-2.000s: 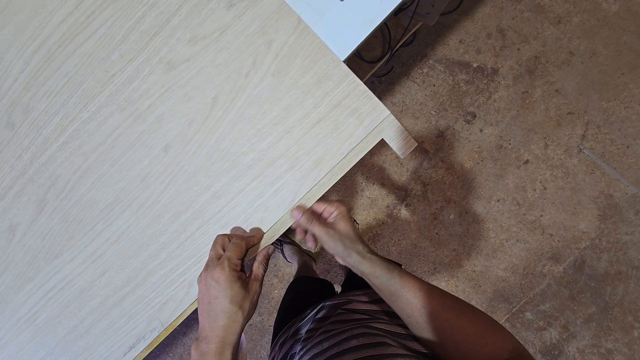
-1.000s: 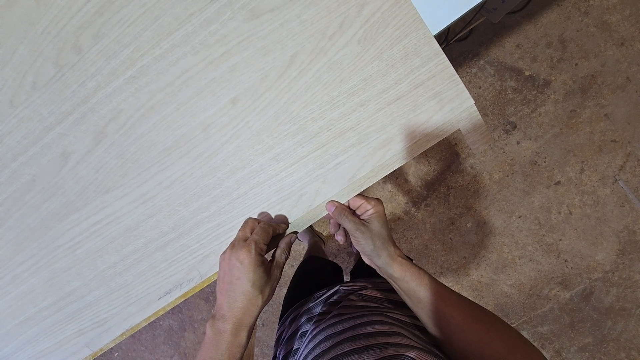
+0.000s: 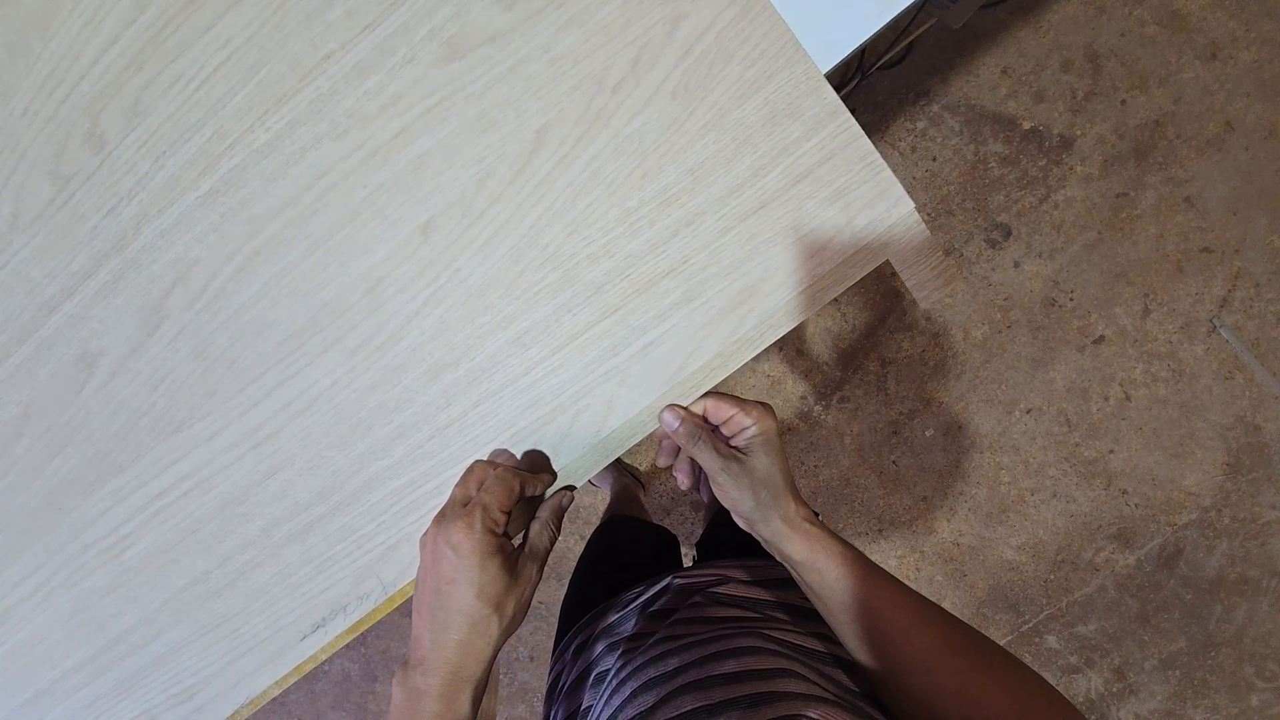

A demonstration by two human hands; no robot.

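A large pale wood-grain board (image 3: 420, 270) fills the upper left, its long edge running diagonally past both hands. Along that edge lies a thin wood-grain strip (image 3: 650, 420), seemingly edge banding; its far end juts past the board's corner and looks blurred. My left hand (image 3: 480, 560) pinches the strip's near end at the board's edge between thumb and fingers. Further along the edge, my right hand (image 3: 735, 455) has its thumb against the curled index finger beside the strip; whether it grips the strip cannot be told. A yellowish bare edge (image 3: 330, 645) shows left of my left hand.
A white surface (image 3: 850, 25) with cables (image 3: 885, 60) beneath it adjoins the board at the top. The stained brown floor (image 3: 1080, 400) lies to the right, with a thin light strip (image 3: 1245, 355) on it. My feet and legs are below the board's edge.
Two seconds ago my right hand was closer to my left hand; it now sits further along the edge towards the corner. The view has shifted somewhat.
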